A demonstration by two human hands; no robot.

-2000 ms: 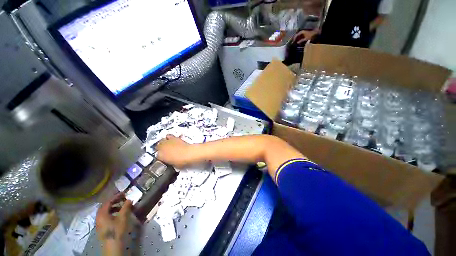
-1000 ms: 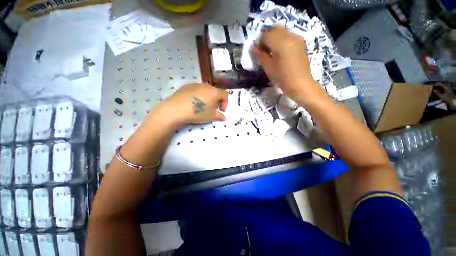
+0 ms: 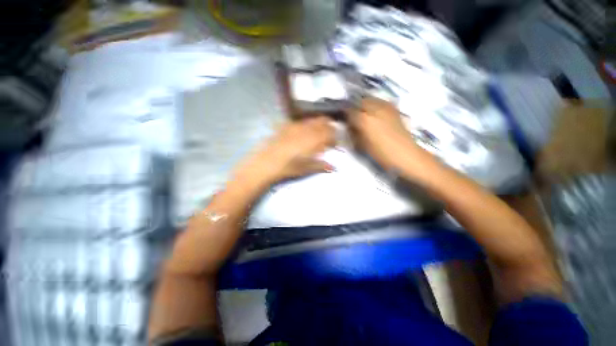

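The frame is strongly blurred. The fixture (image 3: 288, 88) stands at the upper middle of the worktable, with white plastic housings (image 3: 319, 86) in its nests. My left hand (image 3: 297, 147) is at the fixture's near left edge, fingers bent. My right hand (image 3: 379, 128) is at its near right corner, fingers pointing down towards it. Whether either hand holds a housing cannot be made out. A heap of loose white housings (image 3: 432, 88) lies right of the fixture, and more white parts lie blurred in front of it.
Filled trays (image 3: 81, 250) stand at the left. White paper (image 3: 128, 88) lies behind them. A yellow-rimmed round nozzle (image 3: 246, 23) is above the fixture. The blue bench edge (image 3: 351, 260) runs along the front. A cardboard flap (image 3: 577, 138) and clear trays (image 3: 587, 203) are at the right.
The view has swung down from the monitor to the table. Since one second ago, my right hand has moved from over the fixture to its near edge, and my left hand has shifted towards the right.
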